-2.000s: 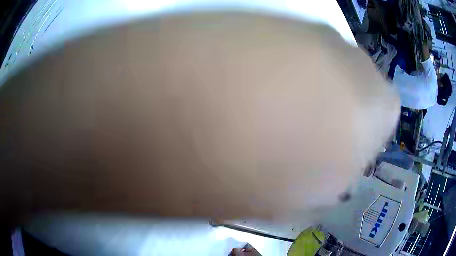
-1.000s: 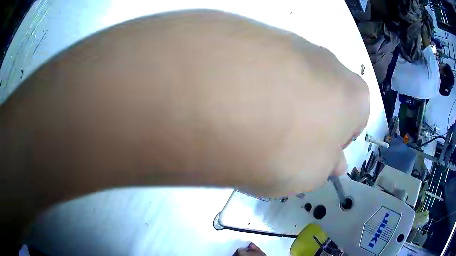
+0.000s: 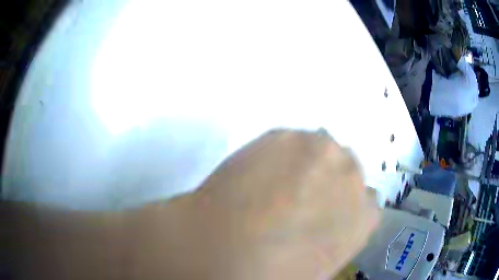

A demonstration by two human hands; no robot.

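My left hand (image 3: pixel 306 202) is large and blurred, its bare forearm coming in from the lower left. It looks curled, with its back to the camera; its fingertips are hidden on the far side, so I cannot tell whether it holds anything. It overlaps the near side of the white machine head (image 3: pixel 376 249), which has blue JUKI lettering. A sliver of something yellow (image 3: pixel 348 272) shows below the hand at the bottom edge. My right hand is not in view.
The white table (image 3: pixel 219 71) spans the upper left, strongly overexposed, with small dark spots near its far edge. Beyond are dark fabric (image 3: pixel 421 33), a person in a white top (image 3: pixel 453 94), and metal racks on the right.
My left hand and forearm have moved lower in the picture and uncovered more table. The grey shank between hand and machine head no longer shows, nor do the small fingertips at the bottom edge.
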